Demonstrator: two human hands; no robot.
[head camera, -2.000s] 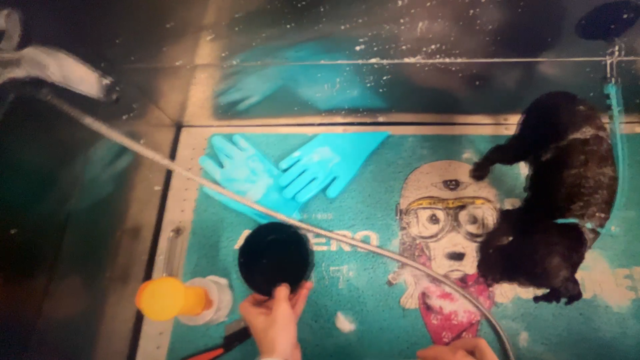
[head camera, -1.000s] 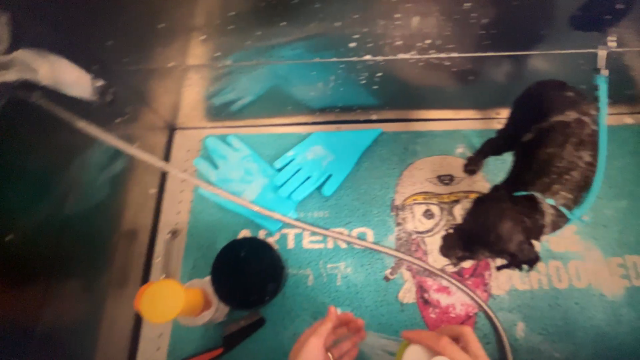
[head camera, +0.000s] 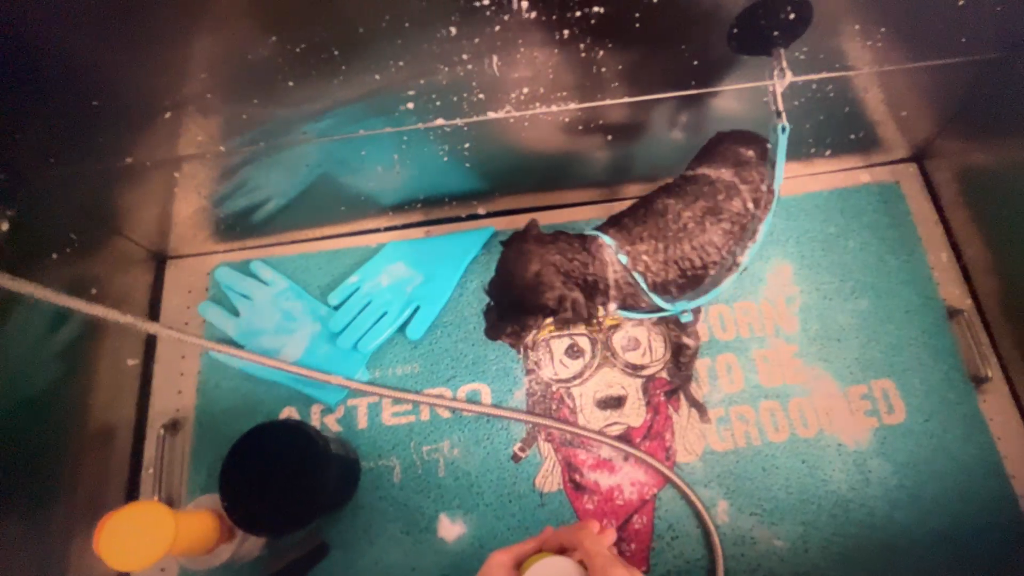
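Note:
At the bottom edge, my left hand (head camera: 512, 554) and my right hand (head camera: 596, 550) come together around a small round container with a pale, green-rimmed top (head camera: 552, 565); its lower part is out of view. Beyond them a wet, dark-coated dog (head camera: 680, 224) stands on the printed teal mat (head camera: 840, 480), its head low over the mat's dog picture. A light blue tether (head camera: 773, 210) loops around the dog and clips to a fitting on the back wall. A flexible metal shower hose (head camera: 488, 406) crosses between my hands and the dog.
Two turquoise rubber gloves (head camera: 280, 320) lie at the mat's back left. A round black container (head camera: 280, 478) and a yellow-orange bottle (head camera: 136, 536) stand at the front left. A metal handle (head camera: 970, 346) is on the right rim. A black suction cup (head camera: 770, 26) sits on the splashed wall.
The black container, in my left hand two seconds ago, was let go at the left. My left hand has joined the right around the small container. The dog's head has moved left; the view has shifted.

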